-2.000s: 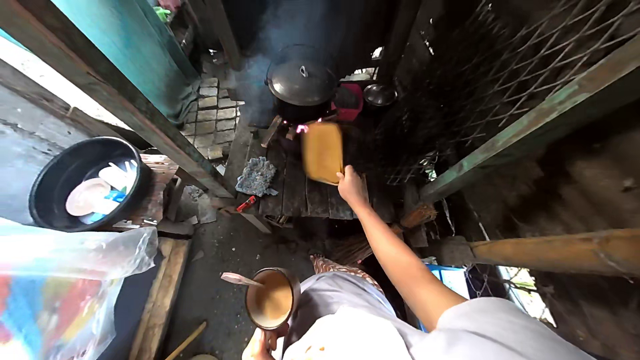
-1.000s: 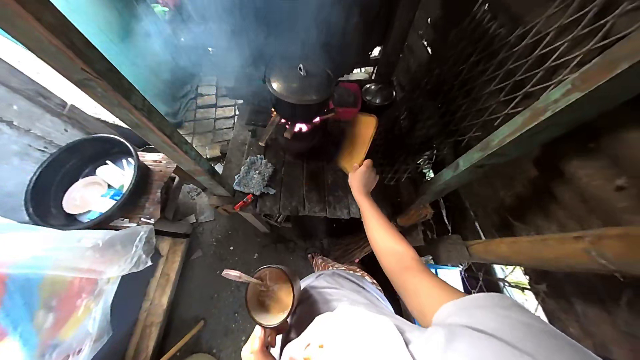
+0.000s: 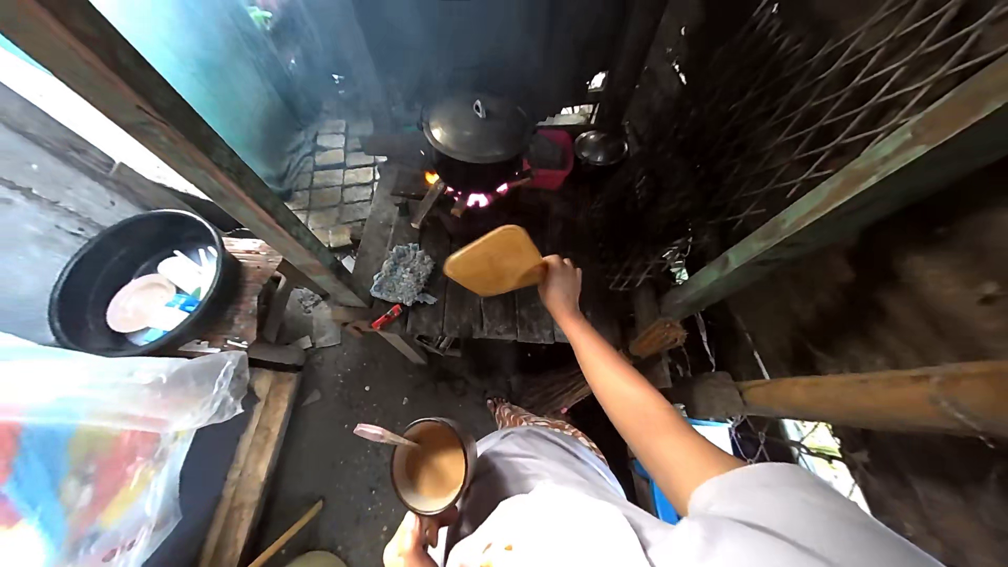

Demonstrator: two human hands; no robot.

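Note:
Near the bottom, my left hand (image 3: 413,542) holds the handle of a mug (image 3: 433,465) of light brown drink, with a pink-handled spoon (image 3: 386,435) leaning in it. My right hand (image 3: 561,283) grips a yellowish flat board (image 3: 496,261), tilted, above the wooden slat platform. Beyond the board, a lidded metal pot (image 3: 477,130) sits over a wood fire (image 3: 476,199) with glowing embers and a small flame at its left. Smoke hangs around the pot.
A black basin (image 3: 71,291) with dishes stands at left, above a clear plastic bag (image 3: 118,394). A crumpled grey lump (image 3: 403,273) and a red object (image 3: 387,316) lie on the platform. A metal bowl (image 3: 601,147) is behind. Posts (image 3: 850,189) flank both sides.
My right hand has swung the board from the right of the fire to in front of it, on the left. A small orange flame now shows beside the pot. My left hand still holds the mug.

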